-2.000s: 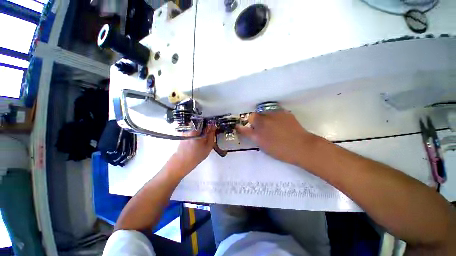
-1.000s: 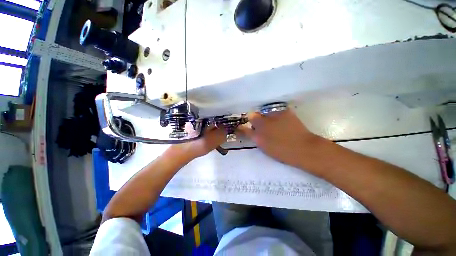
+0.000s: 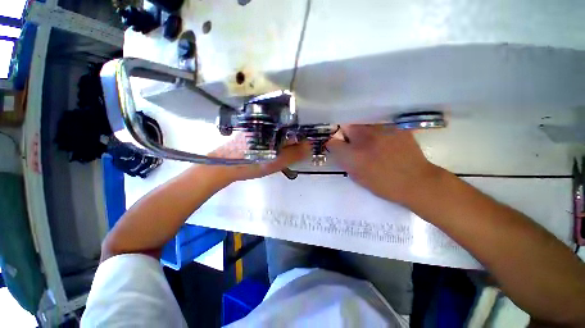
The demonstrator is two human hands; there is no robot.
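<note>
My left hand [image 3: 272,163] is behind and below the thread tension assembly [image 3: 260,131], its fingers partly hidden by the metal. My right hand [image 3: 375,157] is just right of it, fingertips at the needle area, beside a small spring and screw [image 3: 319,144]. A small dark curved piece [image 3: 290,173] shows below my left fingers; I cannot tell whether it is the workpiece. The fingertips and anything between them are hidden. A large bright metal loop [image 3: 122,102] projects to the left.
The white machine arm [image 3: 398,70] spans the top, with a flat round metal knob [image 3: 420,120] above my right wrist. Rounded black pieces [image 3: 135,160] lie left. Snips [image 3: 579,211] lie at the right edge. A blue bin [image 3: 195,243] stands below the table's ruler edge [image 3: 340,225].
The view has moved closer and shifted, so the tension assembly and loop look larger. Both hands remain at the needle area. My left hand has come further behind the tension assembly.
</note>
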